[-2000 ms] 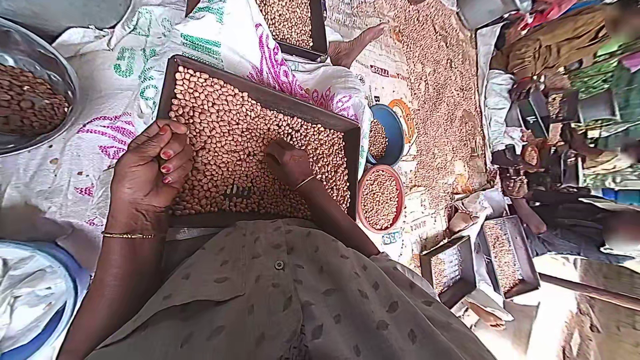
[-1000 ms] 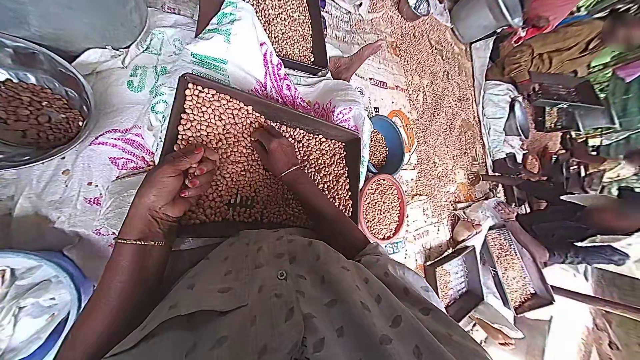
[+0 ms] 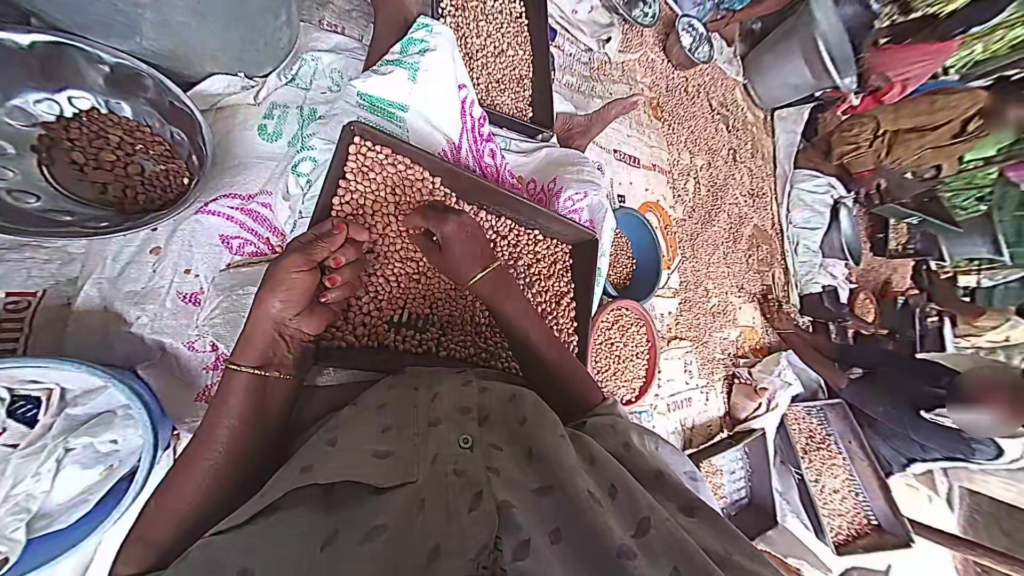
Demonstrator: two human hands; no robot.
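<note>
A dark rectangular metal tray (image 3: pixel 584 276) lies in front of my body, filled with a layer of small tan-pink nuts or seeds (image 3: pixel 400 272). Over the tray's left part is my left hand (image 3: pixel 316 272), its fingers curled in; whether anything is inside them is hidden. My right hand (image 3: pixel 452 240) reaches onto the pieces near the middle of the tray, fingers bent down and touching or just above them. What its fingertips hold cannot be seen.
A steel basin (image 3: pixel 180 96) with darker pieces stands at upper left, a blue tub (image 3: pixel 152 400) at lower left. Right of my tray are a blue bowl (image 3: pixel 648 256) and a red bowl (image 3: pixel 592 352). Another filled tray (image 3: pixel 540 64) is above. Other people sit at right among trays.
My right hand has moved toward the tray's upper left part since two seconds ago, nearer my left hand. My left hand stays near the tray's left edge.
</note>
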